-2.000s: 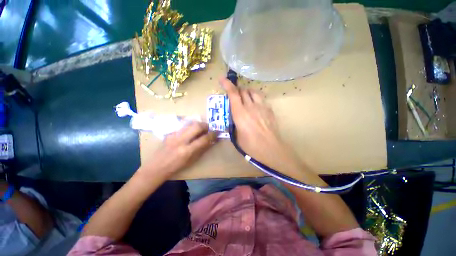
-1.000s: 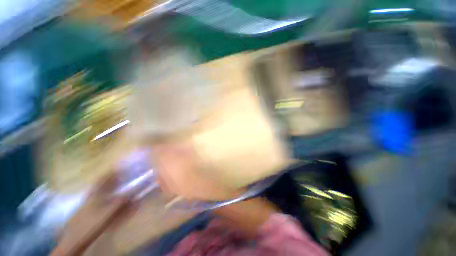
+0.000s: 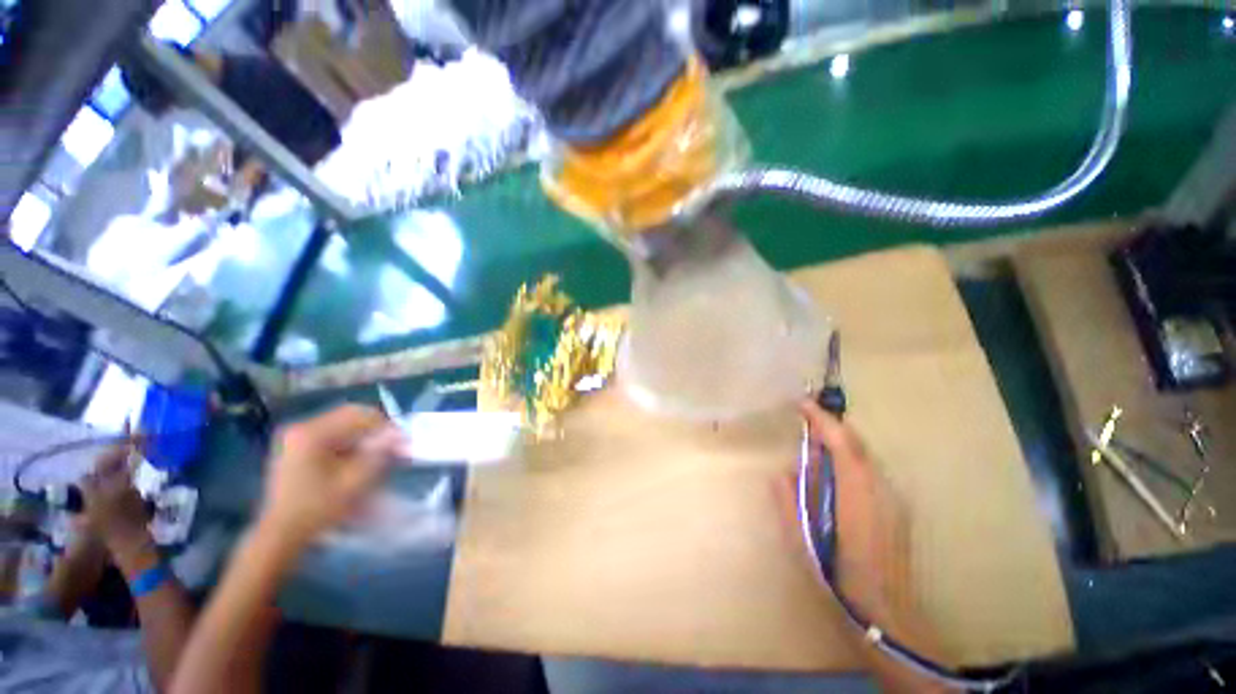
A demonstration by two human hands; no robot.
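Note:
My left hand (image 3: pixel 325 468), slightly blurred, is left of the cardboard mat and holds the white socket housing (image 3: pixel 461 437) by its left end. The housing is raised over the mat's left edge, and its inside does not show. The clear bag around the cord (image 3: pixel 386 508) hangs below it, blurred. My right hand (image 3: pixel 851 508) holds the black soldering iron (image 3: pixel 827 495) over the right part of the mat, with the tip pointing away from me. The pale feed line (image 3: pixel 811 522) runs along the iron and down over my forearm.
Brass contact strips (image 3: pixel 549 359) lie piled on the cardboard mat (image 3: pixel 651 569). A cloudy fume hood (image 3: pixel 718 332) with orange tape (image 3: pixel 644 156) hangs over it. A flexible metal conduit (image 3: pixel 935 210) curves behind. A shallow box (image 3: pixel 1071 325) stands right. Another person's hands (image 3: pixel 115 502) are at left.
The view swung right in a blur, then back and upward. The hands were together at the housing on the mat; now they are apart, with the housing lifted left and the iron off to the right.

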